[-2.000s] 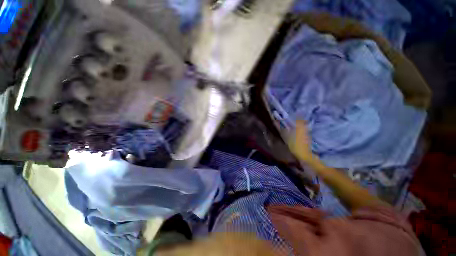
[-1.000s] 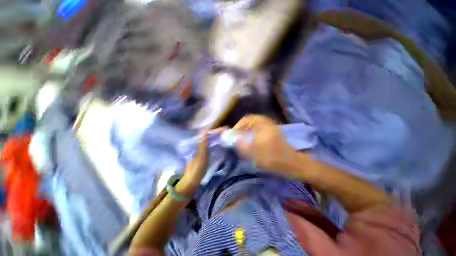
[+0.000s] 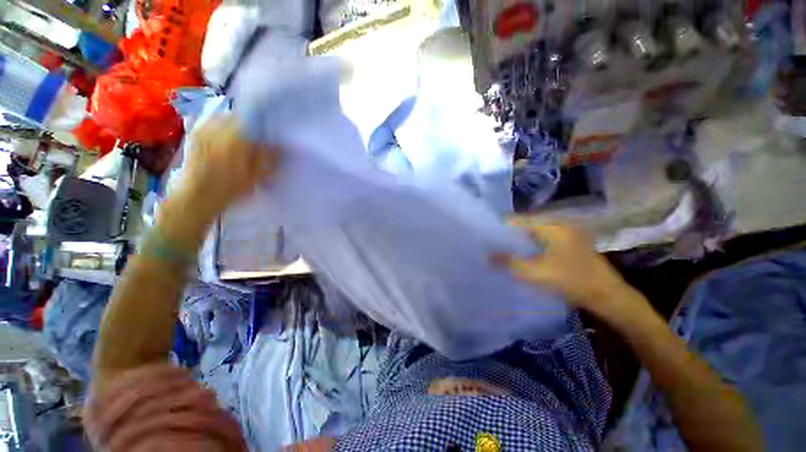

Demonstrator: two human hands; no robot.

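Note:
A light blue shirt piece (image 3: 398, 247) is stretched slantwise above my lap, between my two hands. My left hand (image 3: 225, 163) grips its upper left part, blurred by motion. My right hand (image 3: 561, 265) holds its right part near the edge, with the fingertips on the cloth. The needle area of the sewing machine (image 3: 619, 115) is at the upper right, apart from this piece. More light blue cloth (image 3: 451, 146) lies on the pale table (image 3: 367, 93) under the bright lamp.
Red plastic bags (image 3: 146, 79) are at the upper left. Bundles of light blue cloth (image 3: 292, 380) hang at the lower left beside my checked apron (image 3: 477, 410). Blue cloth (image 3: 751, 327) is heaped at the right. A grey boxy device (image 3: 84, 207) stands at the left.
The view has swung left, so the machine now shows at the right. My hands were close together on cloth; they are now wide apart, with the piece spread between them.

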